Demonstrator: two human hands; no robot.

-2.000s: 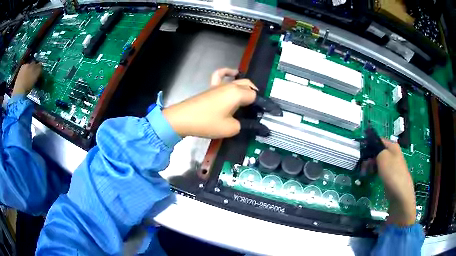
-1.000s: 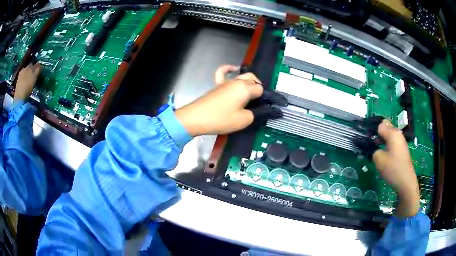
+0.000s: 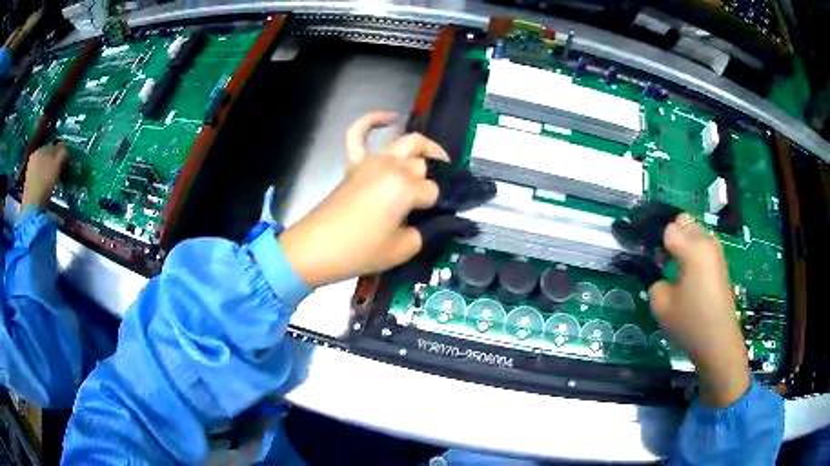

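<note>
A green circuit board (image 3: pixel 673 136) lies in a dark carrier (image 3: pixel 546 375) with white lettering. Two silver-white heatsink assemblies (image 3: pixel 564 98) (image 3: pixel 555 164) lie parallel on it, and a third heatsink assembly (image 3: pixel 546 227) lies nearest me. My left hand (image 3: pixel 391 200), with black finger cots, grips the near heatsink's left end. My right hand (image 3: pixel 687 273), also with black finger cots, grips its right end. The fingertips hide both ends. Three black capacitors (image 3: pixel 517 278) stand in front of it, beside pale printed circles (image 3: pixel 523 323).
Reddish-brown side bars (image 3: pixel 223 105) edge the carriers. A bare metal surface (image 3: pixel 350 100) shows between them. Another board (image 3: pixel 100 118) is at the left, with another person's hand (image 3: pixel 44 173) over it. A pale metal rail (image 3: pixel 382 387) runs along the near side.
The near heatsink's top face now shows more than its fins, which faced up a second ago. Both hands remain at its ends. The whole view has shifted slightly.
</note>
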